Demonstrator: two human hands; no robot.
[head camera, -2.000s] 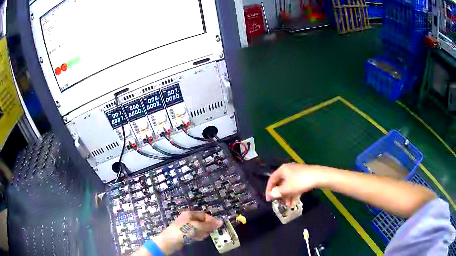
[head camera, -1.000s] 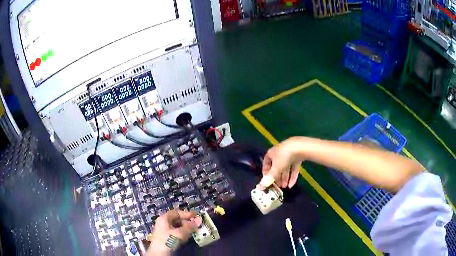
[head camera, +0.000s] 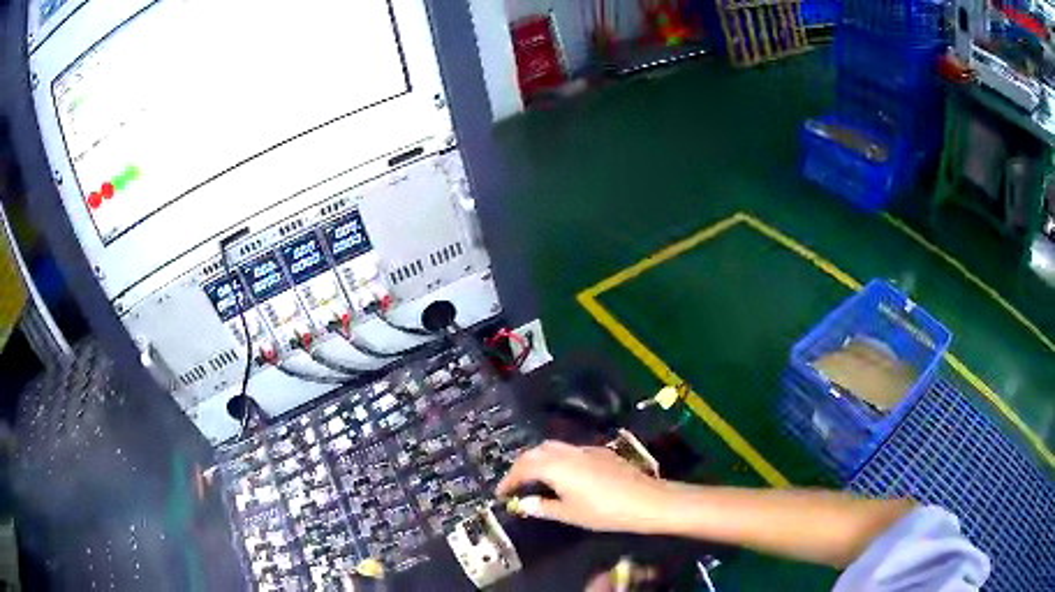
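Observation:
A cream-white fixture (head camera: 484, 548) with dark holes stands at the tray's right front corner. My right hand (head camera: 573, 486) reaches across over its upper end, fingers bent and close together; a small pale-yellow piece shows at the fingertips, and whether it is gripped cannot be told. A second fixture (head camera: 634, 453) lies behind my right hand, mostly hidden. A blurred skin-coloured patch (head camera: 619, 576) with a yellowish piece is cut off by the bottom edge; it may be my left fingertips. The tray (head camera: 382, 463) holds rows of small black-and-silver assemblies.
The rack tester (head camera: 405, 272) with screen and four small displays stands behind the tray. A black mouse (head camera: 584, 399) is right of the tray, near a yellow piece (head camera: 665, 399). Another yellow piece (head camera: 368, 569) is at lower left. A blue crate (head camera: 868, 376) stands on the floor at right.
My right hand has moved left from the right fixture to the left fixture. My left hand has left the left fixture. The right fixture appears farther back.

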